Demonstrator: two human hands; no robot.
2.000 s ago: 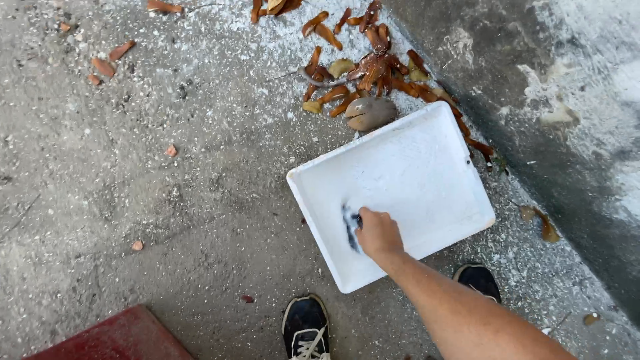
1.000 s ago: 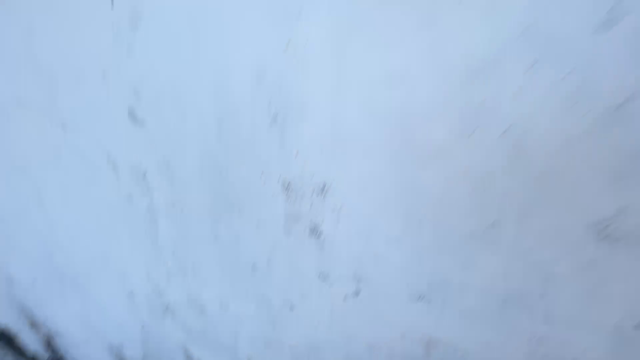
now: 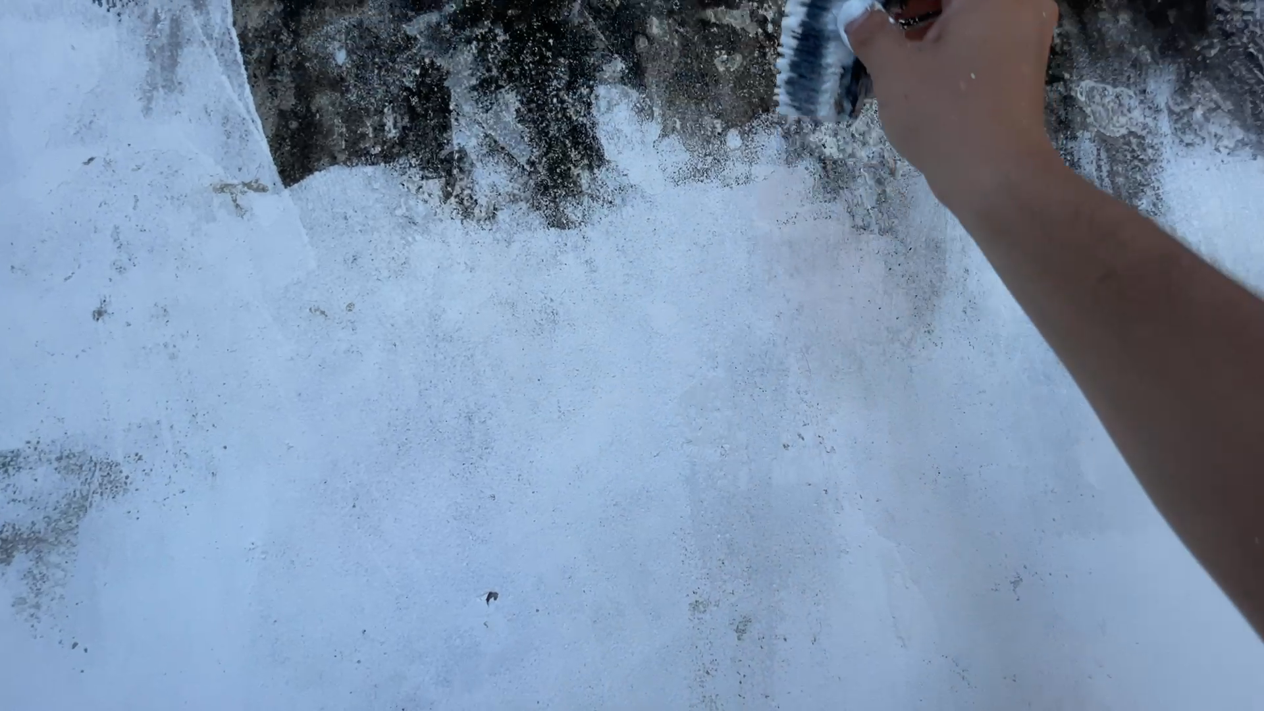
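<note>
At the upper right, my right hand (image 3: 963,89) grips a brush (image 3: 815,59) with dark bristles that carry white paint. The brush is up against the wall, or very near it, where white paint (image 3: 592,395) meets a dark, stained band (image 3: 513,89). The top of the brush and part of its handle are cut off or hidden by my fingers. My forearm reaches in from the right edge. My left hand is out of view.
The wall fills the whole view. Rough, speckled patches show through the white at the left edge (image 3: 49,504), and a torn-looking edge of the white layer (image 3: 252,99) borders the dark band at the upper left.
The view has swung from the ground, with its white tray, shoes and dry leaves, to the wall. My right hand, earlier down in the tray, is now up at the wall with the brush.
</note>
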